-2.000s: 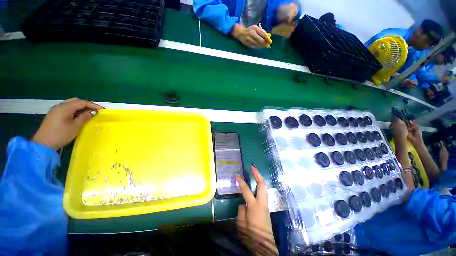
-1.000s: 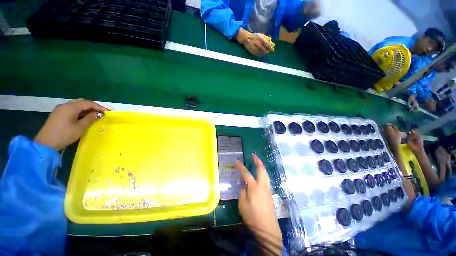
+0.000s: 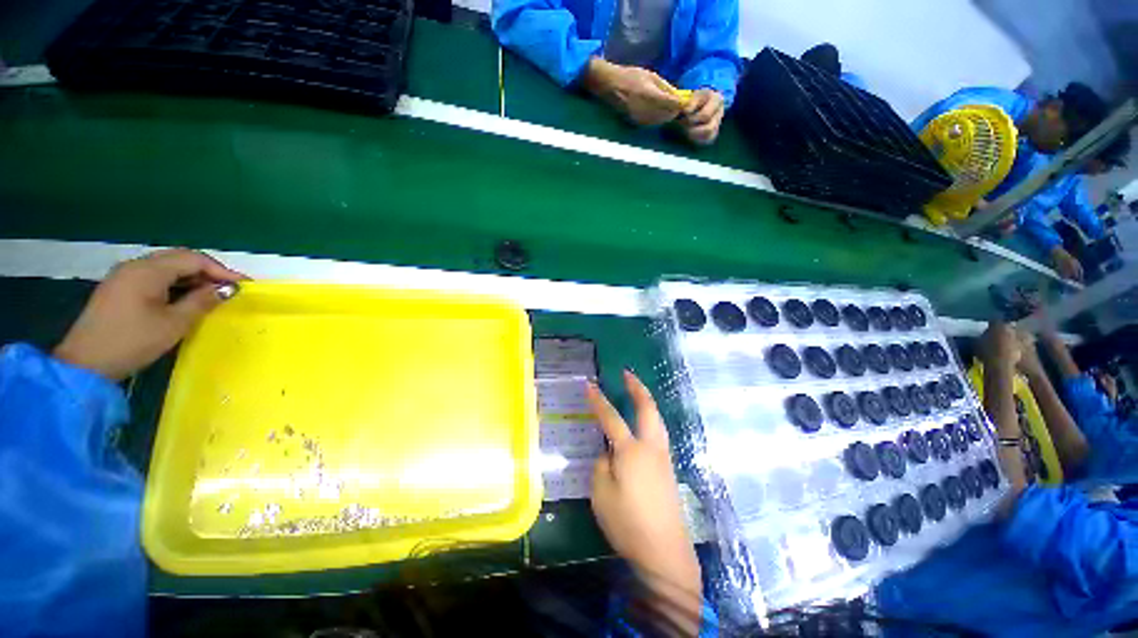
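Note:
The yellow tray (image 3: 362, 411) lies in front of me with tiny silvery bits scattered over its lower left part. My left hand (image 3: 137, 309) is at its upper left corner, thumb and fingers closed on the rim; a small shiny spot shows at the thumb tip. A smartphone (image 3: 567, 436) with a lit screen lies against the tray's right edge. My right hand (image 3: 643, 486) is over the phone's right side, two fingers extended and apart, one fingertip at the screen. It holds nothing visible; its other fingers are hard to see.
A clear blister tray (image 3: 755, 455) with rows of black discs stands at right. A black round part (image 3: 510, 256) is on the green belt (image 3: 312, 181). Black compartment trays (image 3: 237, 50) and a black crate (image 3: 849, 131) stand across it. People sit opposite and at right, near a yellow fan (image 3: 973, 156).
The black round part on the belt has moved right. My right fingertips have shifted slightly over the phone. The person opposite has brought both hands together at a small yellow piece. The view has shifted slightly.

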